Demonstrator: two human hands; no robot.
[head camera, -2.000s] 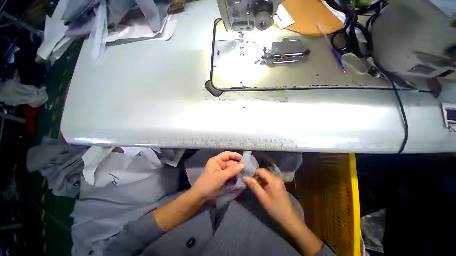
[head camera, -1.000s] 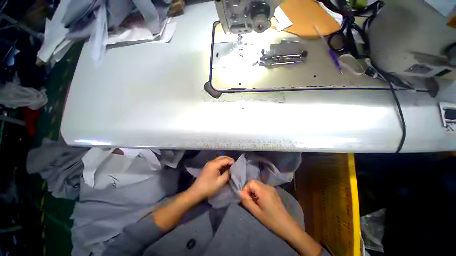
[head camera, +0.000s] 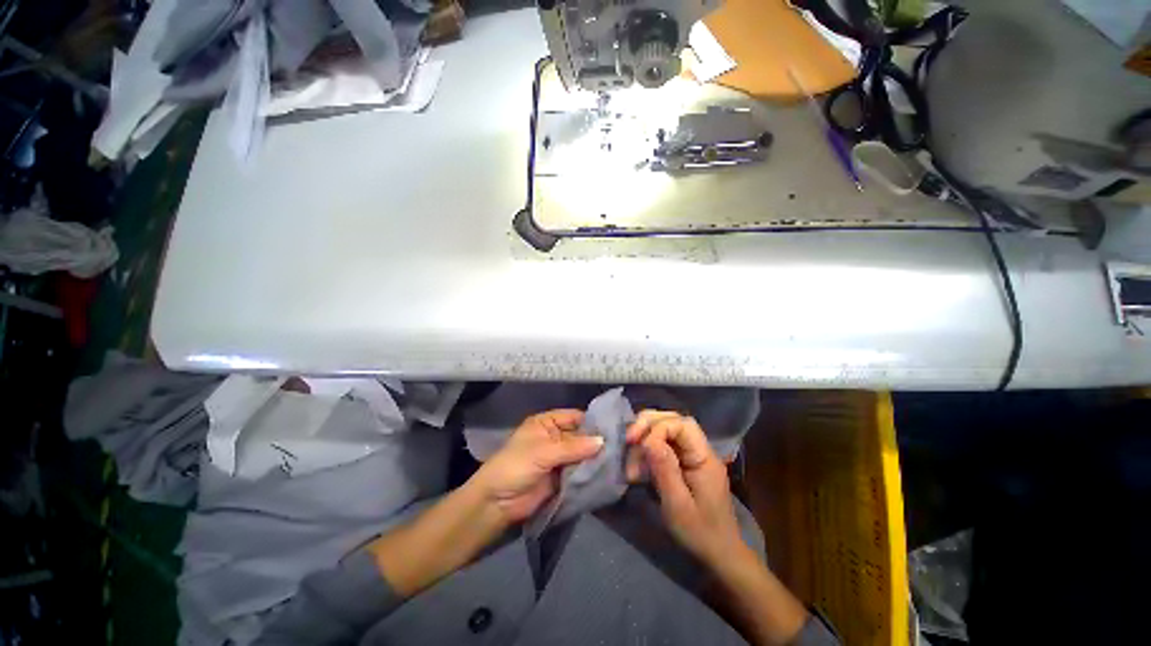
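Note:
A piece of grey cloth (head camera: 598, 476) is bunched over my lap, just below the table's front edge. My left hand (head camera: 540, 462) is shut on its left side, with the thumb on top of a raised fold. My right hand (head camera: 678, 466) is at the fold's right side, fingers bent and fingertips close together at the cloth's edge. Whether a small tool or thread is between the right fingertips cannot be seen.
The white table (head camera: 379, 278) lies ahead, with the sewing machine head (head camera: 629, 44), a metal attachment (head camera: 713, 152), scissors (head camera: 877, 107), a purple pen (head camera: 843, 154) and an orange card (head camera: 773, 48). A black cable (head camera: 1011, 297) crosses its edge. A yellow crate (head camera: 892, 517) stands right, grey cloth left.
The cloth between my hands has been turned and gathered into a narrower upright fold. My left hand has shifted its hold onto it, and my right hand has moved up and slightly right.

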